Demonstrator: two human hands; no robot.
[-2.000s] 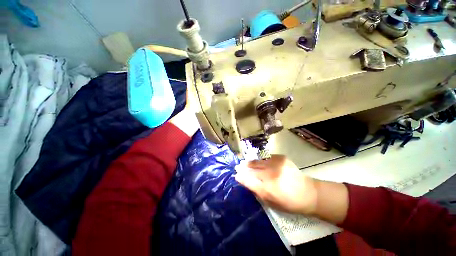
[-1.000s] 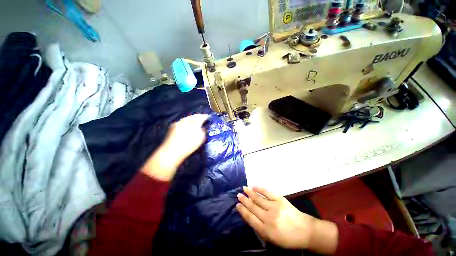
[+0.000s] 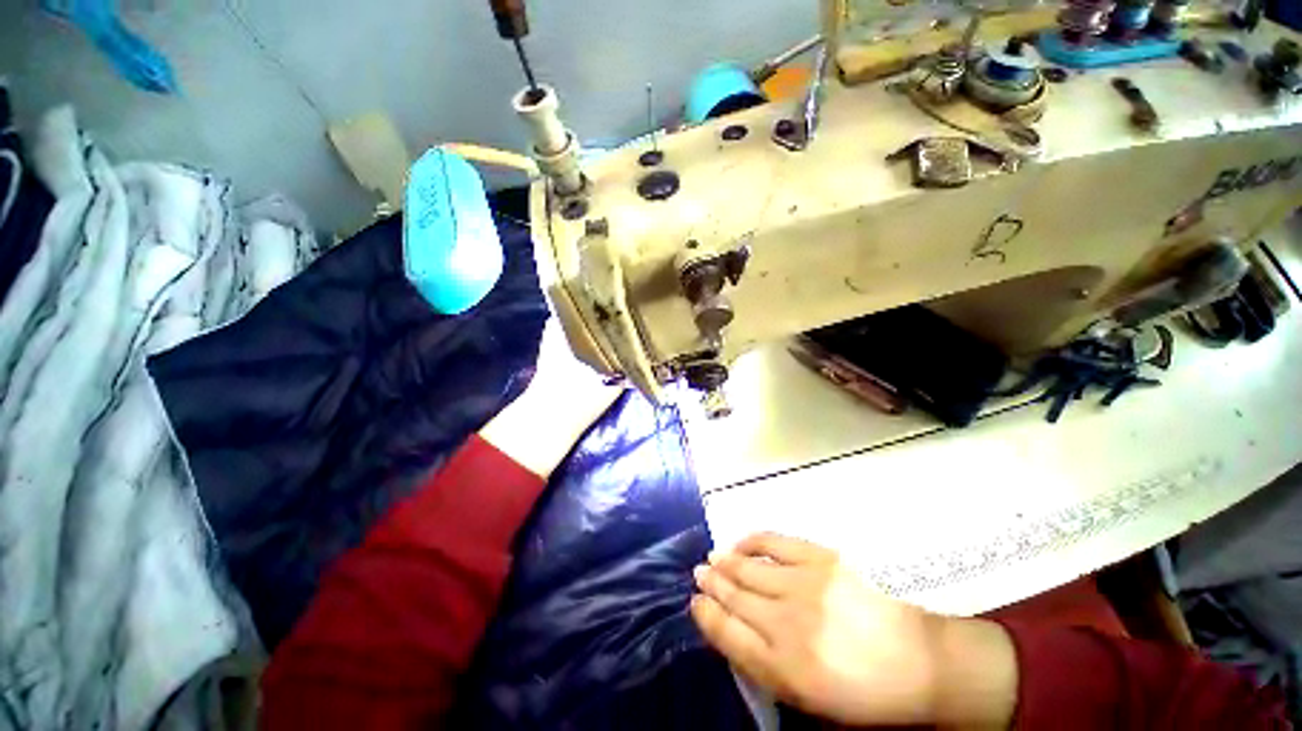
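Note:
A shiny navy quilted garment piece (image 3: 614, 571) lies under the left end of the cream sewing machine head (image 3: 857, 214), its pale edge running toward me. My left hand (image 3: 567, 400) lies on the piece just left of the brightly lit needle area; its fingers are hidden by the machine head and glare. My right hand (image 3: 821, 628) is at the piece's right edge nearer me, fingertips on the edge and thumb side up. The presser foot and needle are lost in the glare.
A stack of pale grey-white pieces (image 3: 107, 429) stands at left. A light-blue plastic part (image 3: 451, 232) juts from the head's left end. A black flat object (image 3: 914, 364) and a black tangled cluster (image 3: 1097, 374) lie under the arm. A ruler (image 3: 1050, 528) marks the table's front.
My left hand has moved from the open fabric to beside the needle area. My right hand stays at the fabric's edge, after leaving the needle area earlier. The view has moved closer to the machine.

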